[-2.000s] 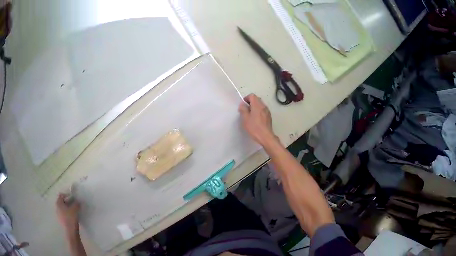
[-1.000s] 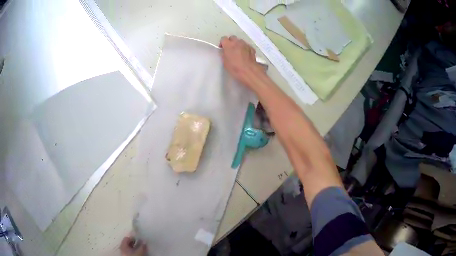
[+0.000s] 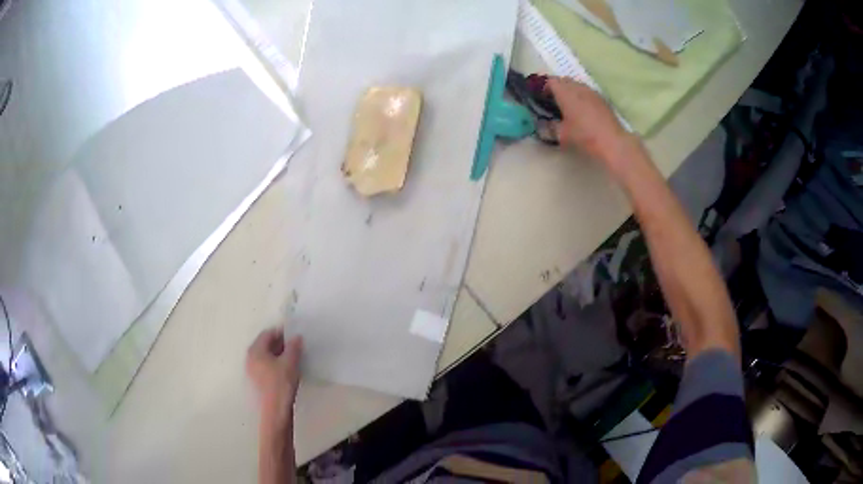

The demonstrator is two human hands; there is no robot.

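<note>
The pale grey-white pattern piece (image 3: 378,265) lies lengthwise on the table, its far end cut off by the top of the view. A tan-yellow weight (image 3: 385,142) rests on it. A teal clamp (image 3: 492,118) sits on its right edge. My left hand (image 3: 274,364) pinches the panel's left edge near its lower corner. My right hand (image 3: 582,118) is closed around the reddish-black handles of the shears (image 3: 535,95), just right of the clamp. The shears' blades are hidden behind the clamp and panel. A small white label (image 3: 428,325) shows near the panel's lower right corner.
Another pale panel (image 3: 180,180) lies on white fabric at the left. Yellow-green fabric (image 3: 653,85) with small pattern pieces (image 3: 615,21) lies upper right, beside a white strip. The table's edge (image 3: 558,284) runs diagonally above scraps on the floor. A shiny metal part (image 3: 33,369) is far left.
The panel, weight and clamp have moved up in view, and the panel stands more upright. My right hand has let go of the panel's far edge and taken the shears' handles.
</note>
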